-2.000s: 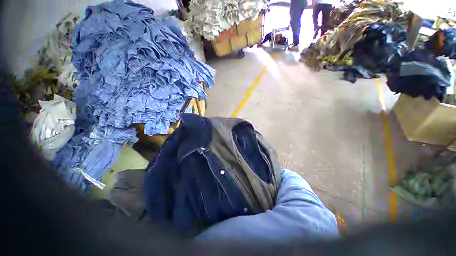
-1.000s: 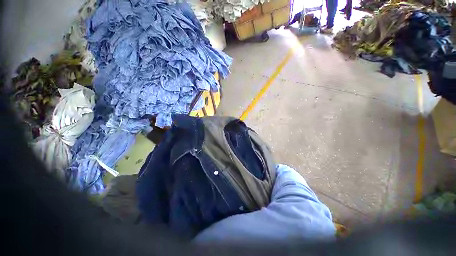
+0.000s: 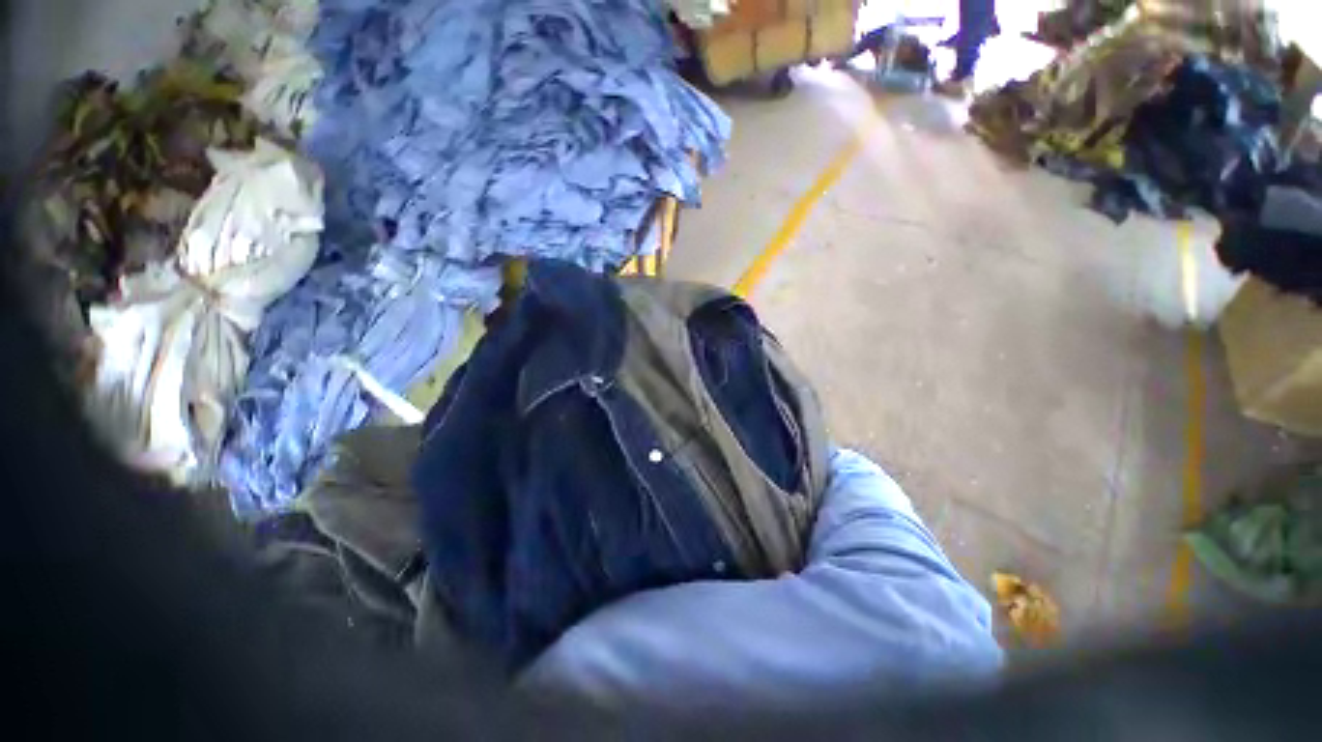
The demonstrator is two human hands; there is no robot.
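A bulky dark blue denim jacket with grey-brown panels [image 3: 580, 478] is bundled in front of my chest, its collar and a small shiny button showing. A light blue sleeve [image 3: 812, 609] on my arm wraps around its lower right side, from the right. More grey-brown cloth [image 3: 370, 500] hangs at its left. Neither of my hands can be made out; the garments and the dark picture edge hide that area.
A tall pale-blue garment heap [image 3: 508, 131] stands ahead left, beside tied white cloth [image 3: 203, 305]. Right of the yellow-lined floor [image 3: 928, 334] are dark garments [image 3: 1189, 138], a cardboard box [image 3: 1276, 355] and green cloth [image 3: 1276, 536]. A person's legs [image 3: 971, 36] show far ahead.
The blue heap and white cloth have come nearer and lower in the view. The trolley has slid up towards the top edge. The jacket stays held against me; more grey-brown cloth shows at its left.
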